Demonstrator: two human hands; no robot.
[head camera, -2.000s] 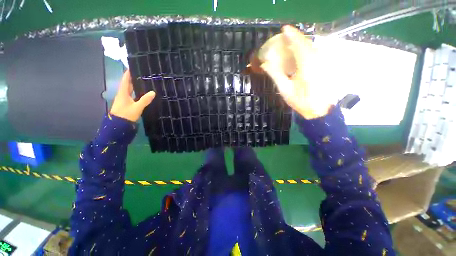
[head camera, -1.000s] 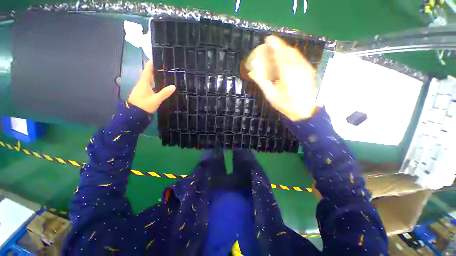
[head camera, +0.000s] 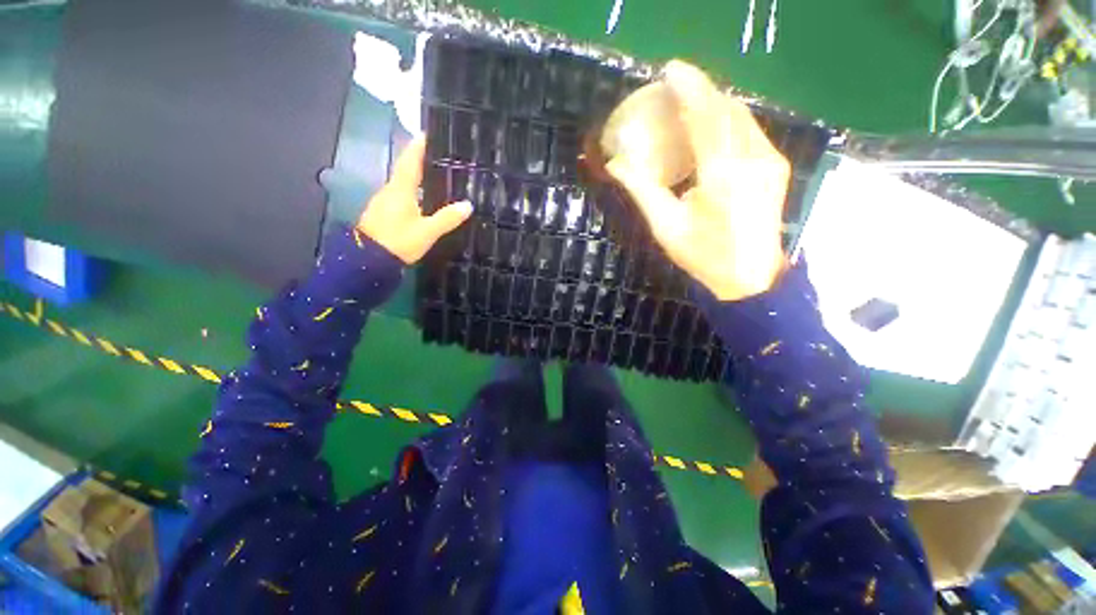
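A black gridded tray (head camera: 529, 258) filled with glossy black parts lies on the bench in front of me. My left hand (head camera: 412, 214) rests at the tray's left edge, thumb over the tray, fingers apart. My right hand (head camera: 721, 192) is above the tray's upper right area. It is bright and holds an amber-brown squeeze bottle (head camera: 649, 130) with its tip pointing left over the pockets. The fingers hide part of the bottle and the parts under it.
A dark mat (head camera: 198, 132) lies to the left. A white sheet (head camera: 919, 258) with a small black block (head camera: 875, 314) lies to the right, then stacked white parts (head camera: 1043, 360). An open carton (head camera: 962, 517) is below. Blue bins (head camera: 60, 270) stand lower left; cables (head camera: 998, 60) hang upper right.
The view has turned, so the bench now slopes down to the right and the tray sits further right. My right hand still holds the bottle over the tray; my left hand stays at its edge.
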